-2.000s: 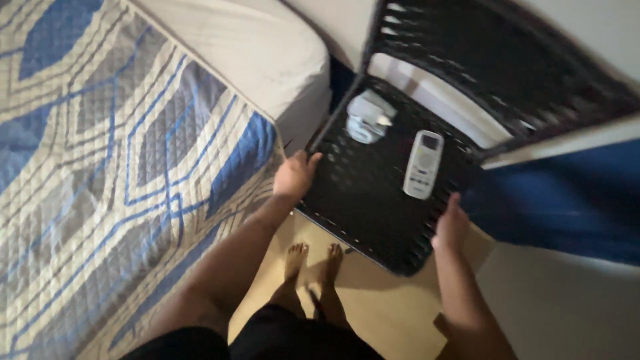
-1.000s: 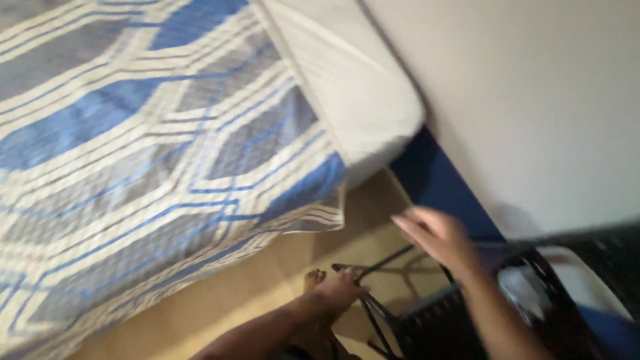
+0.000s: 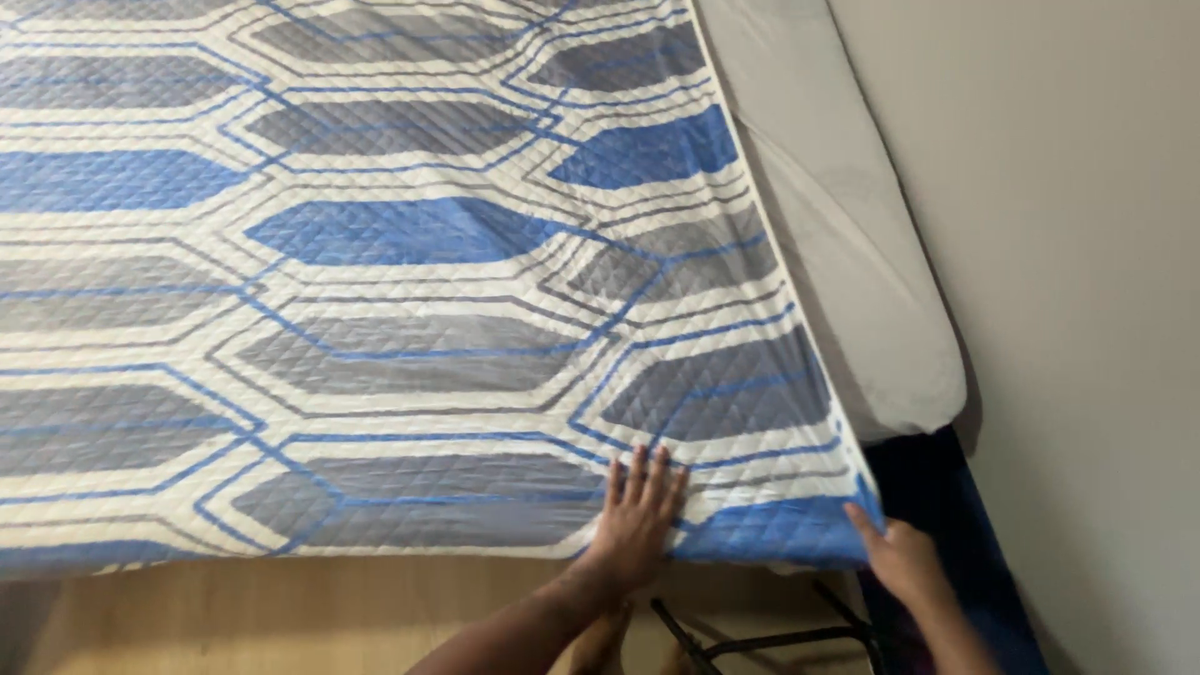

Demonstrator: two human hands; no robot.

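Note:
A quilted bedspread [image 3: 403, 352] with blue, grey and white elongated hexagons covers most of the bed. Palm down with fingers spread, my left hand [image 3: 639, 516] rests on the bedspread near its lower edge. My right hand [image 3: 900, 553] pinches the bedspread's corner at the lower right, thumb on top and the other fingers partly hidden. Beyond the bedspread's right border, a strip of the white-covered mattress [image 3: 844, 253] shows, with its rounded end just above my right hand.
A plain wall [image 3: 1059, 234] runs along the right. Dark blue bed base [image 3: 937, 506] shows under the mattress corner. Below the bed edge are a wooden floor [image 3: 281, 619], my feet and black metal chair legs [image 3: 787, 643].
Two seconds ago both hands held a black chair with a remote control on its seat. The chair was let go; my hands are now on the bedspread. The view has shifted over the bed.

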